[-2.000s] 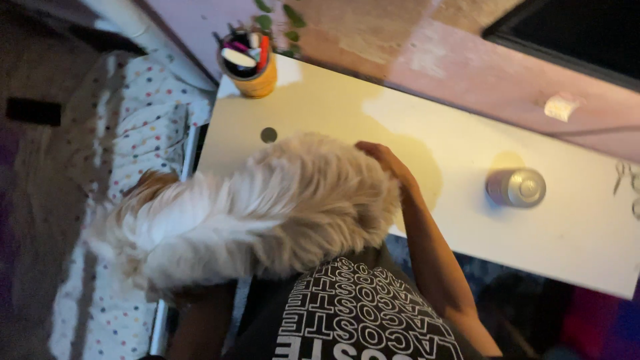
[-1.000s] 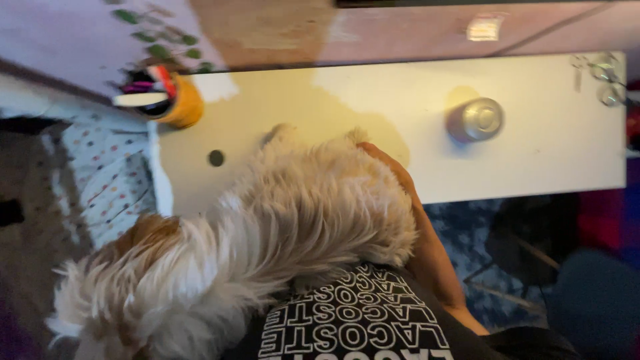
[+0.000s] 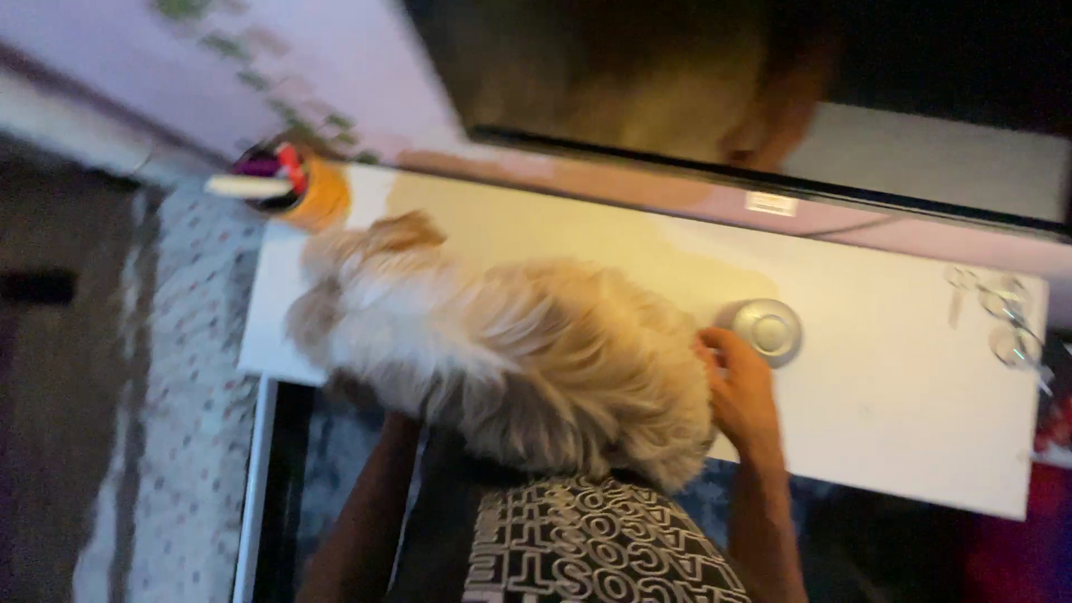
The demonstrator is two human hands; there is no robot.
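A long-haired dog (image 3: 519, 352) with white and tan fur lies across the middle of the view, between my body and the white desk (image 3: 904, 385), its head toward the left. My right hand (image 3: 737, 385) rests against its hind end, fingers partly bent at the fur. Just beyond those fingers a silver can (image 3: 766, 329) stands on the desk, seen from above. My left forearm reaches up under the dog's front; the left hand itself is hidden beneath the fur.
An orange cup (image 3: 322, 197) of pens stands at the desk's left corner. Eyeglasses (image 3: 1009, 322) and keys (image 3: 959, 289) lie at the right end. Above the desk's back edge hangs a dark screen (image 3: 636, 75). Dotted bedding (image 3: 197, 377) is at the left; a trailing plant (image 3: 289, 109) hangs above.
The dog's head has come up from the lower left to over the desk's left end. My right hand is now beside the can, closer than before. The view has tilted.
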